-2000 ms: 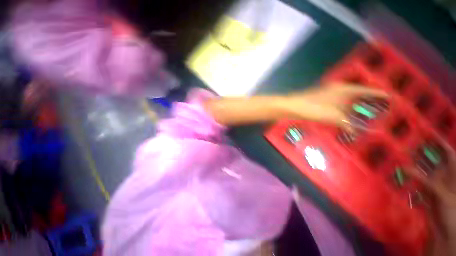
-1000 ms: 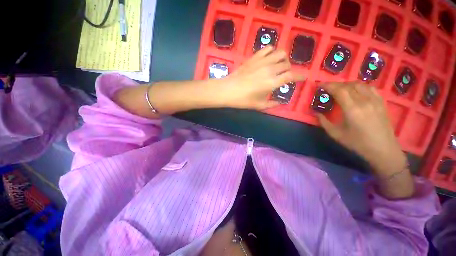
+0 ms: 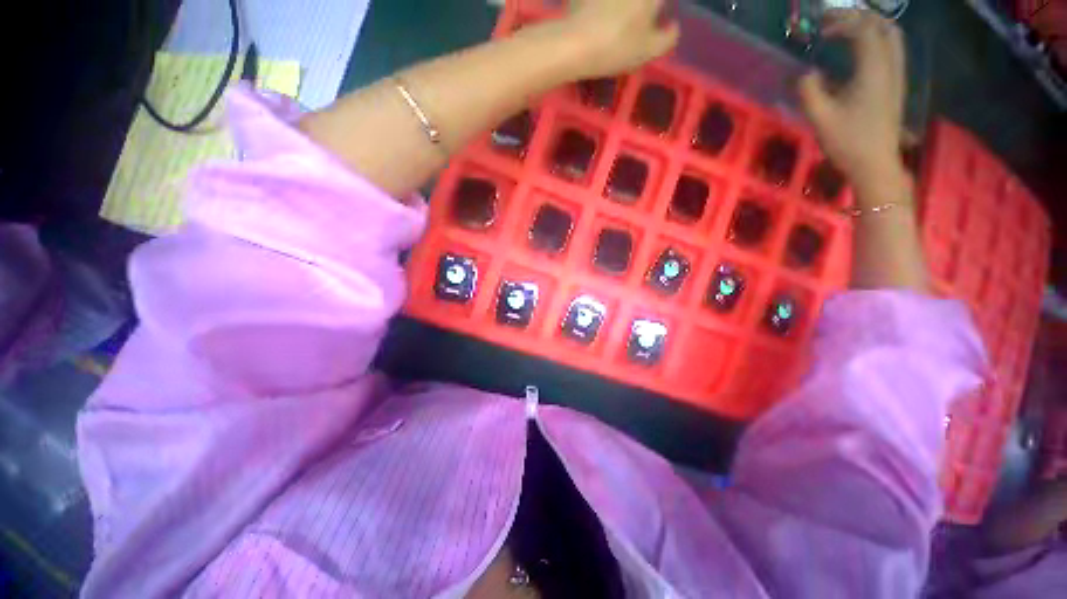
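A red tray (image 3: pixel 714 366) with square pockets lies in front of me, tilted in view. Most pockets hold strapless watch heads. Several in the near rows, such as one watch head (image 3: pixel 516 302), show lit faces; the farther ones are dark. Two near-right pockets are empty. My left hand (image 3: pixel 620 33) is at the top edge, beyond the tray's far side; its fingers are partly cut off and I cannot tell if it holds anything. My right hand (image 3: pixel 860 94) is beyond the tray's far right corner, fingers curled apart near small dark items; its grip is unclear.
A second red tray (image 3: pixel 981 269) lies to the right. A grey-brown ledge (image 3: pixel 743 56) runs behind the first tray. Yellow and white sheets (image 3: pixel 164 158) with a black cable (image 3: pixel 211 115) lie at the upper left. Part of another person's pink sleeve (image 3: pixel 35 287) shows at the left edge.
Both hands have left the near row of watches and moved up past the tray's far side. The view has shifted, showing more of the tray and the second tray.
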